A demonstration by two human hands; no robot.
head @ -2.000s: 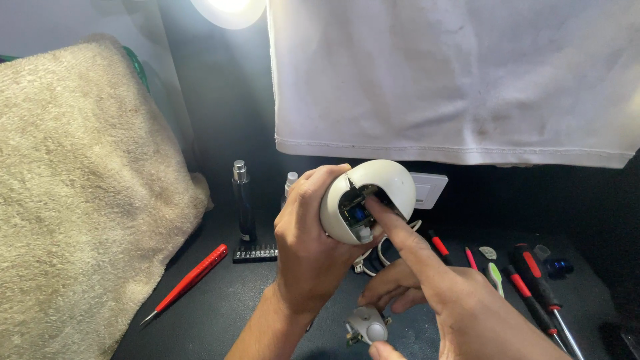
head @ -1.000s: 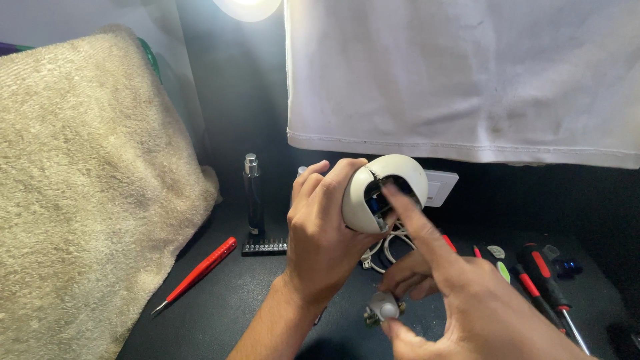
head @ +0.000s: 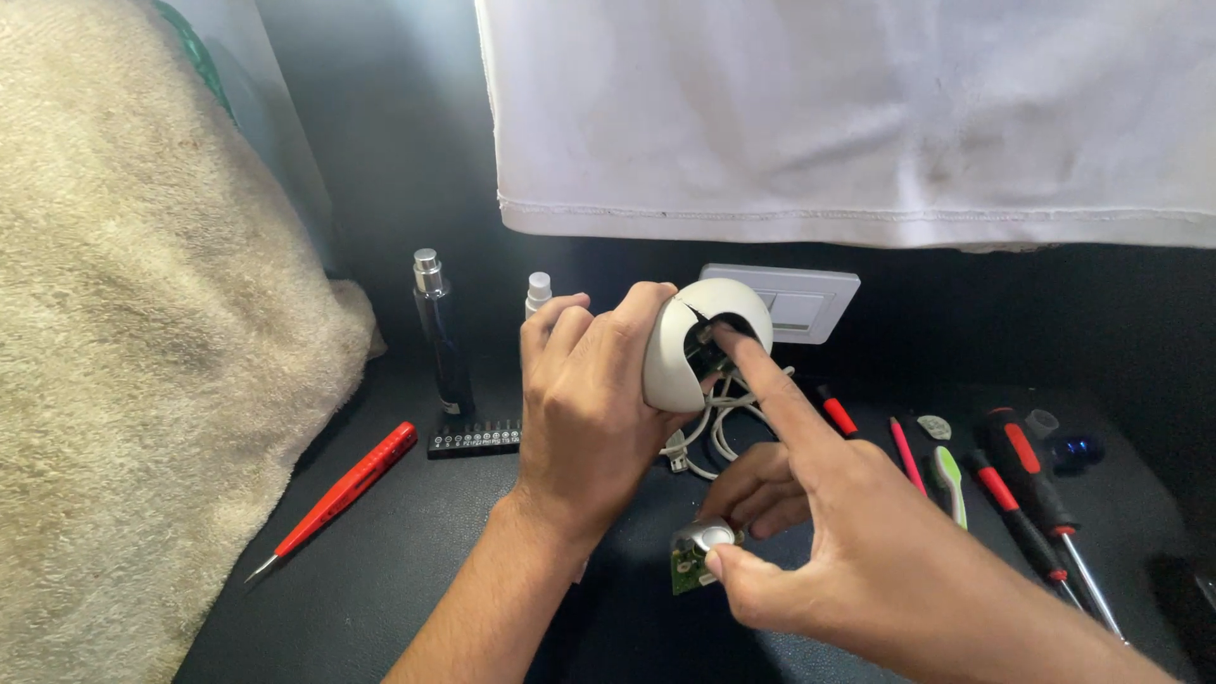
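My left hand (head: 594,399) grips a round white plastic housing (head: 670,361), its dark opening turned up and to the right. Parts inside the opening are mostly hidden. The index finger of my right hand (head: 836,513) reaches into that opening. Between the thumb and other fingers of the same hand is a small green circuit board with a silvery rounded part (head: 701,551), held below the housing. A looped white cable (head: 727,427) lies behind, partly covered by the hands.
Red tweezers (head: 347,489) and a black bit holder (head: 470,442) lie left, near a dark spray bottle (head: 442,342). At right are screwdrivers (head: 1031,475), a green-and-white toothbrush (head: 948,480) and a pink stick (head: 907,456). A wall switch (head: 807,299) is behind; a beige fleece (head: 142,313) borders the left.
The index finger of my right hand stays at the housing's opening, with small shifts. The green side of the circuit board now shows more. Both hands keep their holds.
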